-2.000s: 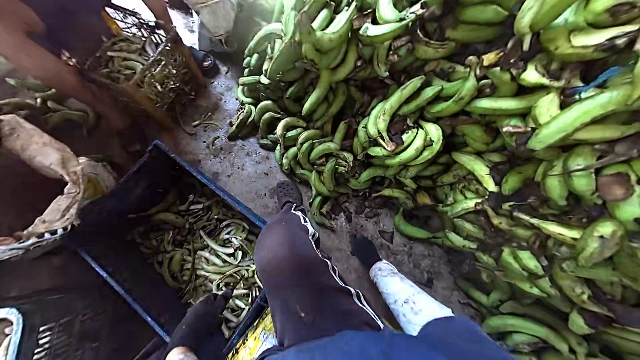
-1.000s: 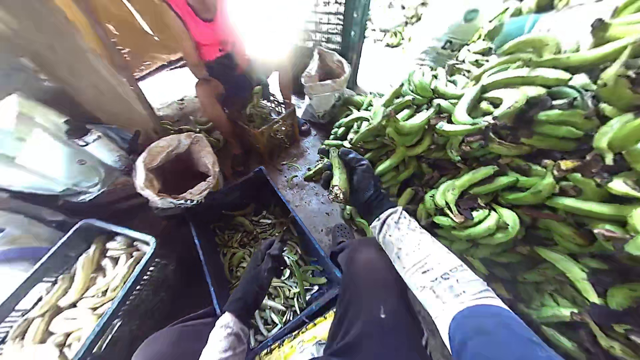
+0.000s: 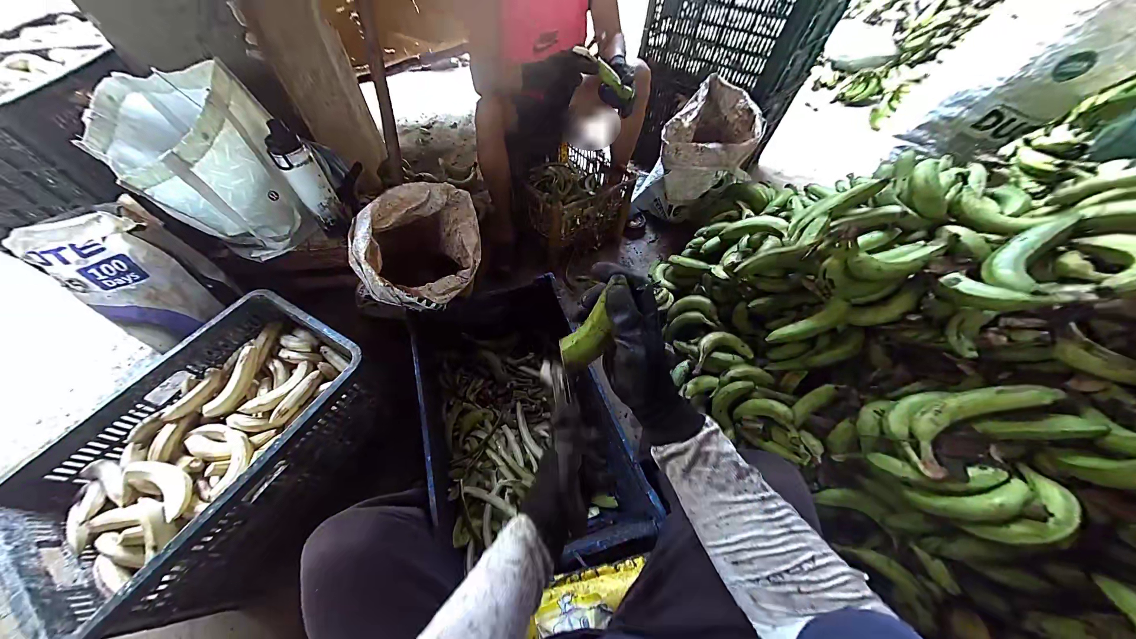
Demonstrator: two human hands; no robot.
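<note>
My right hand, in a dark glove, grips a green plantain above the right side of a blue-rimmed crate. Lower and to its left, my left hand, also gloved in black, is blurred over the same crate. A narrow pale tool, perhaps a knife, rises from that hand to the plantain's lower end; its shape is smeared. Green and whitish peels lie in the crate between my knees. Peeled plantains fill part of a dark slatted crate at the left.
A large heap of green plantains covers the right side. An open woven sack stands behind my crate, and another sack is farther back. Across from me sits a person holding a plantain, beside a small crate of peels.
My right hand has come from the heap's edge to over the crate, with a plantain in its grip. My left hand has moved up towards it. The view has swung left since the first frame.
</note>
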